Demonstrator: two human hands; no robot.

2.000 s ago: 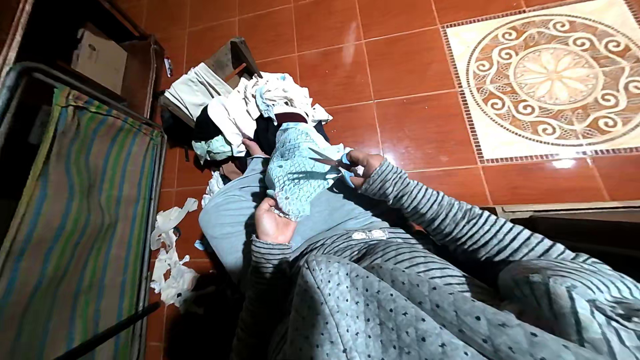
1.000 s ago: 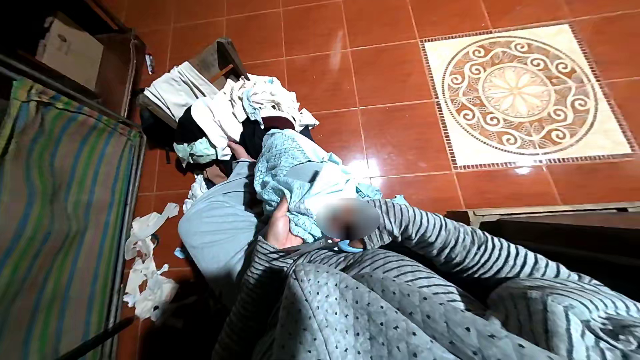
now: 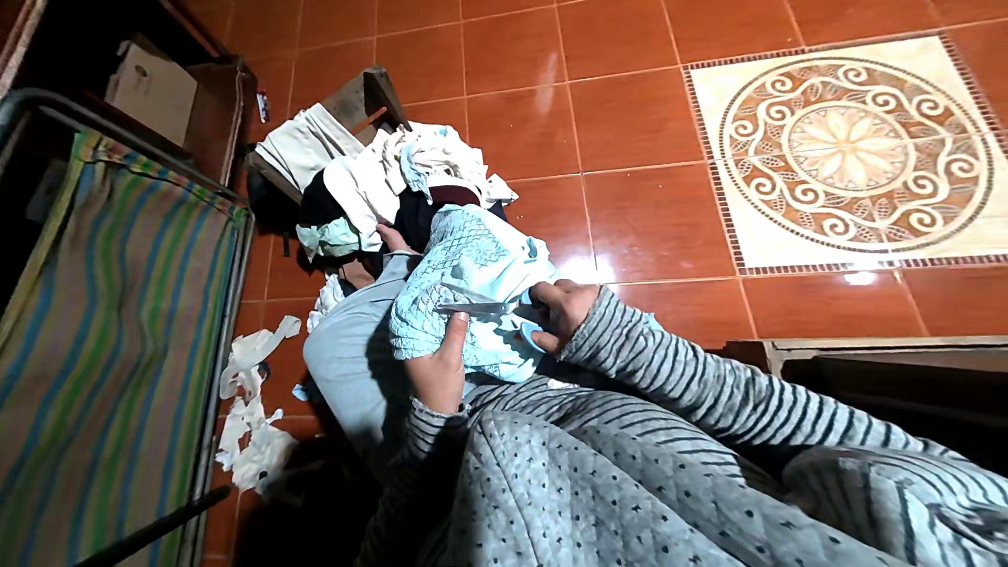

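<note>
A light blue patterned cloth (image 3: 449,260) lies bunched over my lap. My left hand (image 3: 441,362) grips its near left edge, the thumb pointing up on top and the fingers hidden under the fabric. In my right hand (image 3: 563,311) is a pair of scissors (image 3: 482,307) with light blue handles, their blades parted and pointing left across the cloth, close to my left thumb. Whether a blade lies under the fabric I cannot tell. Beyond the cloth, a heap of white, black and pale green clothes (image 3: 366,189) rests on a wooden chair or stool (image 3: 374,98).
Torn white scraps (image 3: 256,441) lie on the tiled floor at left, beside a metal frame with striped fabric (image 3: 118,315). A cardboard box (image 3: 153,90) stands at upper left. A wooden edge (image 3: 890,344) runs at right. Another hand or foot (image 3: 392,238) shows by the heap.
The scissors, hidden a second ago, now show with parted blades over the cloth. My right hand has moved up from near my waist, and the cloth lies bunched differently than two seconds ago.
</note>
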